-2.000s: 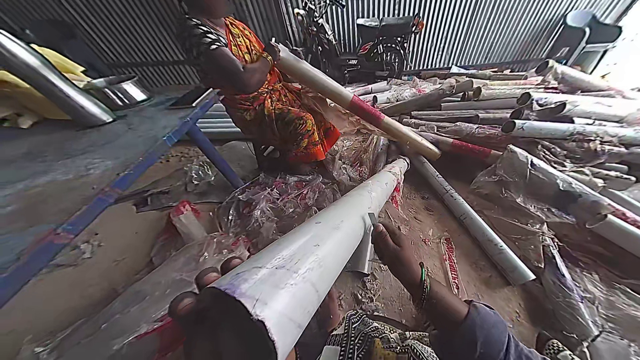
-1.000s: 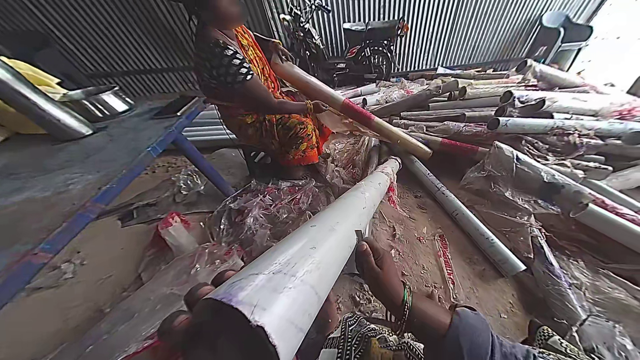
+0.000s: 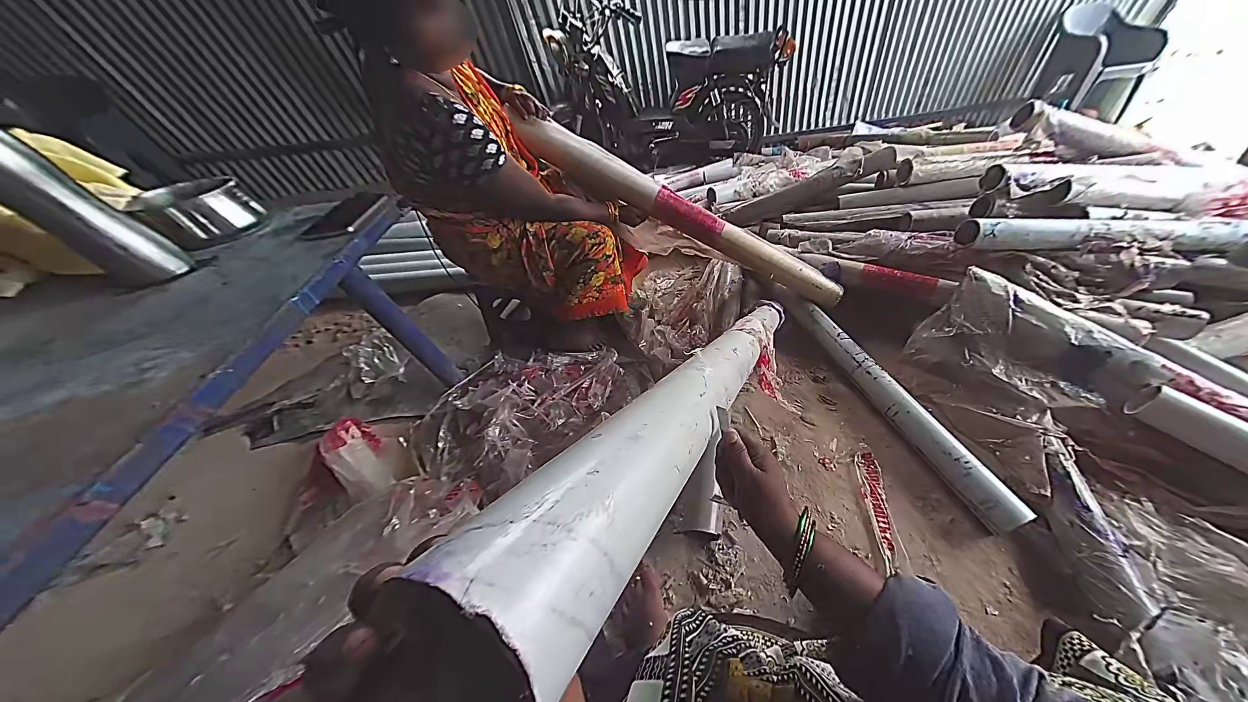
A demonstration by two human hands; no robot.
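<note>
A long white plastic-looking tube point(image 3: 604, 439) slants from my lap away towards the middle, its open end near me. My left hand point(image 3: 366, 624) is curled round the near end, with fingers on its left rim and partly inside shadow. My right hand point(image 3: 756, 483), with green and dark bangles at the wrist, pinches a small flat metal blade point(image 3: 722, 419) against the tube's right side. Its exact kind is unclear. A thin pale strip or sheet point(image 3: 704, 492) hangs just below the tube beside that hand. The tube's far end bears scraps of red-printed film.
A seated person point(image 3: 546, 205) holds a brown tube with a red band point(image 3: 682, 210). Crumpled clear film point(image 3: 536, 409) lies on the dirt floor. Many tubes point(image 3: 1102, 234) are piled right. A blue-edged table point(image 3: 205, 400) stands left; a motorcycle point(image 3: 721, 88) is behind.
The other person's arm has moved down along the brown tube since two seconds ago. My right hand has stayed at the white tube's side with the blade.
</note>
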